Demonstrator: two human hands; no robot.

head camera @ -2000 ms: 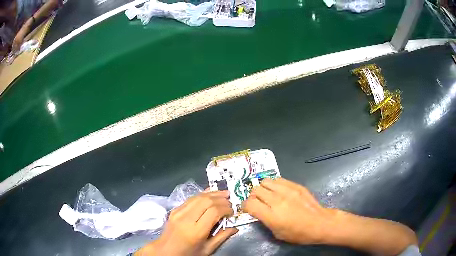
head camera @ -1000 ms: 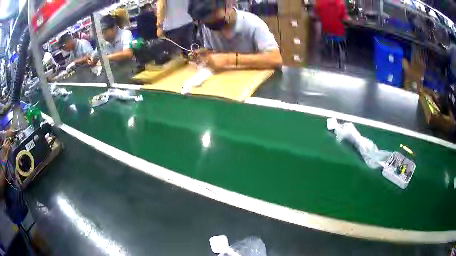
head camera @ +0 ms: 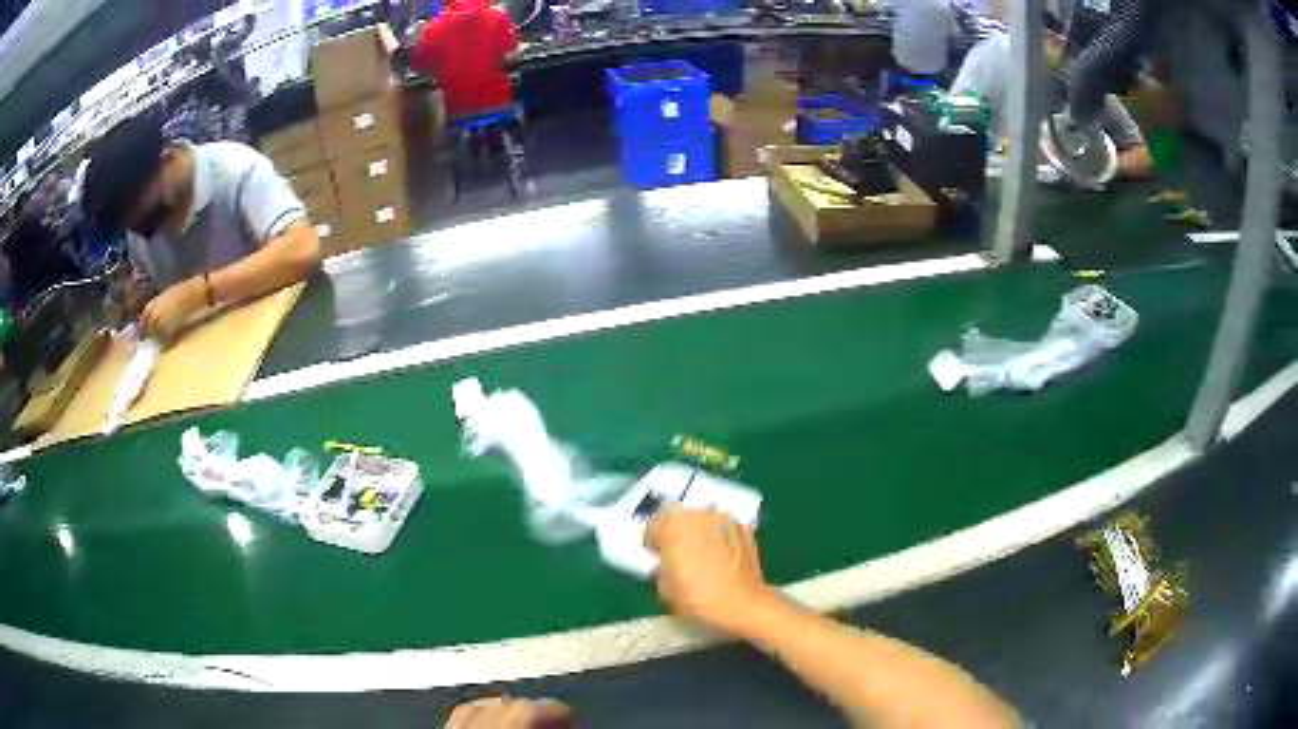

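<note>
A white base housing [head camera: 622,538] lies open side up on the green conveyor belt [head camera: 840,470]. My right hand [head camera: 708,564] grips its near side, with fingers over the rim and inside. A gold-ended part [head camera: 706,453] shows at the housing's far edge. A clear bag [head camera: 538,463] with a white stem inside trails from the housing to the left. My left hand [head camera: 508,714] is at the bottom edge, mostly cut off; its fingers' hold cannot be seen.
Another bagged housing [head camera: 365,501] lies on the belt to the left, and one [head camera: 1099,319] at the far right. A gold bundle of cable assemblies [head camera: 1136,587] lies on the dark bench at right. A metal post [head camera: 1241,242] stands at right. A person [head camera: 214,228] works across the belt.
The view has swung up, then right. The housing, held on the dark bench two seconds ago, is now on the belt under my right hand. My left hand is away from it.
</note>
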